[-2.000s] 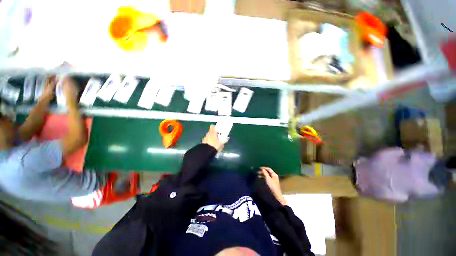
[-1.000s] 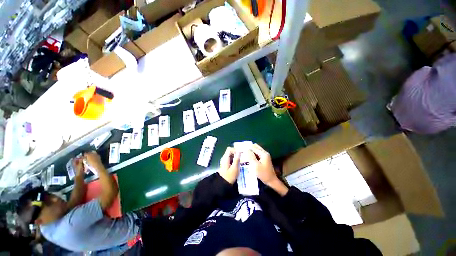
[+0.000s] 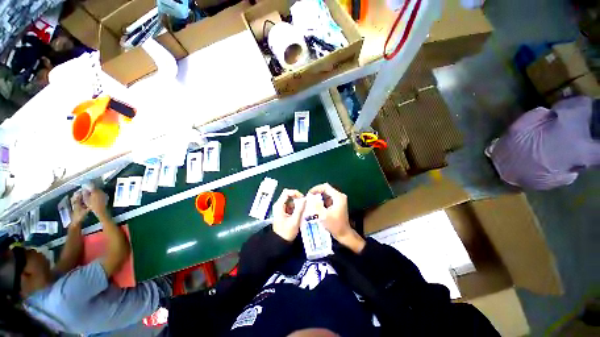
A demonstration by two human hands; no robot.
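A white retail box with blue print [image 3: 317,238] is held upright in front of my chest, above the near edge of the green work surface [image 3: 230,238]. My left hand [image 3: 287,214] has its fingers at the box's upper left. My right hand [image 3: 332,209] grips its upper right side. The fingers of both hands meet around the top end, which they partly hide. Another retail box [image 3: 263,198] lies on the green surface to the left of my hands. An orange tape dispenser [image 3: 210,207] lies further left.
Retail boxes [image 3: 248,151] lie spaced along the conveyor beyond the pale side rail [image 3: 239,176]. An open shipping carton [image 3: 520,240] holding white boxes stands at right. Scissors [image 3: 372,140] hang at the bench-end post. A person [image 3: 85,289] works at left; another [image 3: 546,141] is at far right.
The loose box was picked up from the bench side and is now between both hands, another lying beside them. Since one second ago, the view has shifted slightly; both hands stay at the box's top.
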